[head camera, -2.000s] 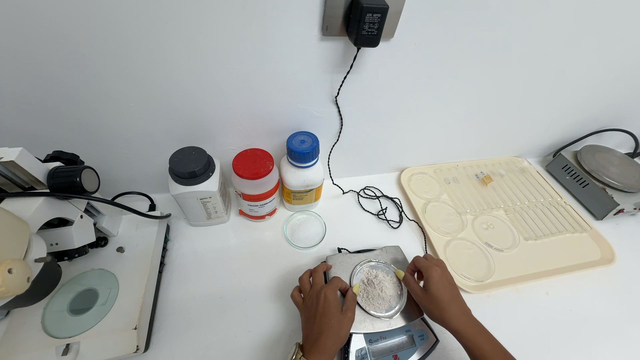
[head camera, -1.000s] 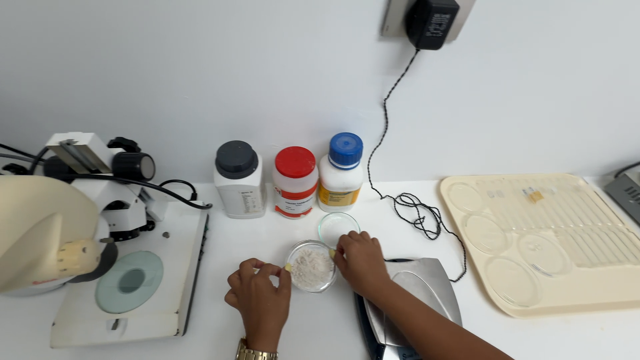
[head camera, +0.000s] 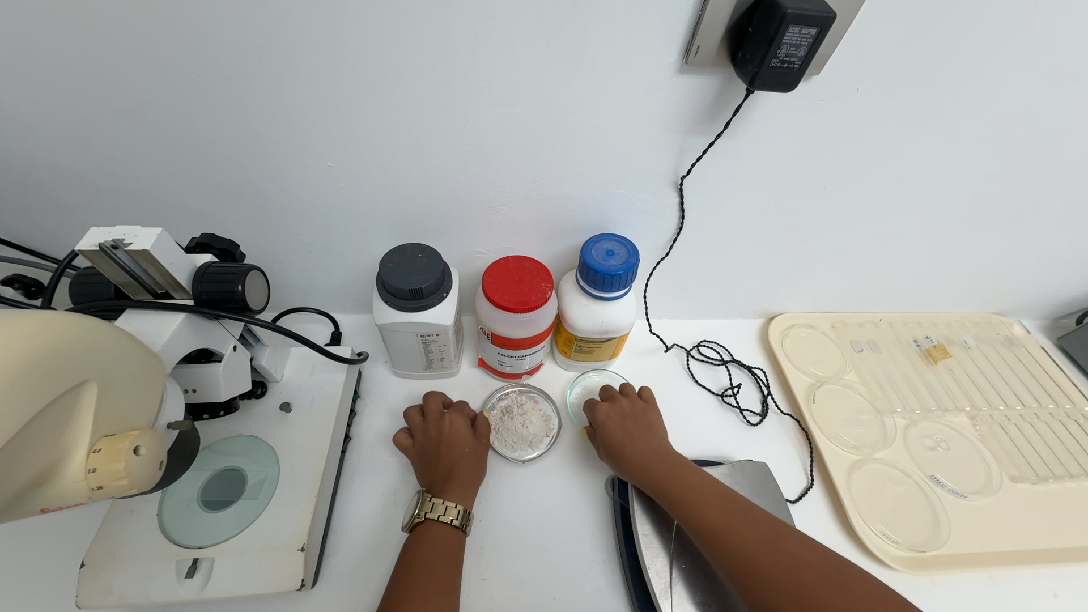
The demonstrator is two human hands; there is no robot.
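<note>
A glass dish of pale powder point(head camera: 522, 422) rests on the white bench in front of the bottles. My left hand point(head camera: 445, 444), with a gold-coloured watch on its wrist, is at the dish's left edge, its fingers curled; whether they grip the rim is hard to tell. My right hand point(head camera: 627, 427) is over the front right of an empty clear watch glass point(head camera: 586, 387), a little apart from the powder dish. Its fingertips are partly hidden, so its hold on the watch glass cannot be told. Below my right forearm lies the scale with its steel pan point(head camera: 680, 552).
Behind stand a black-capped bottle point(head camera: 418, 331), a red-capped jar point(head camera: 516, 323) and a blue-capped bottle point(head camera: 597, 319). A microscope point(head camera: 212, 357) occupies the left. A black cord point(head camera: 731, 382) lies coiled before a cream tray point(head camera: 816, 459) of glassware at right.
The powder dish has gone from the scale pan to the bench near the red-capped jar. My right hand has come away from the dish to the watch glass. The view has shifted left.
</note>
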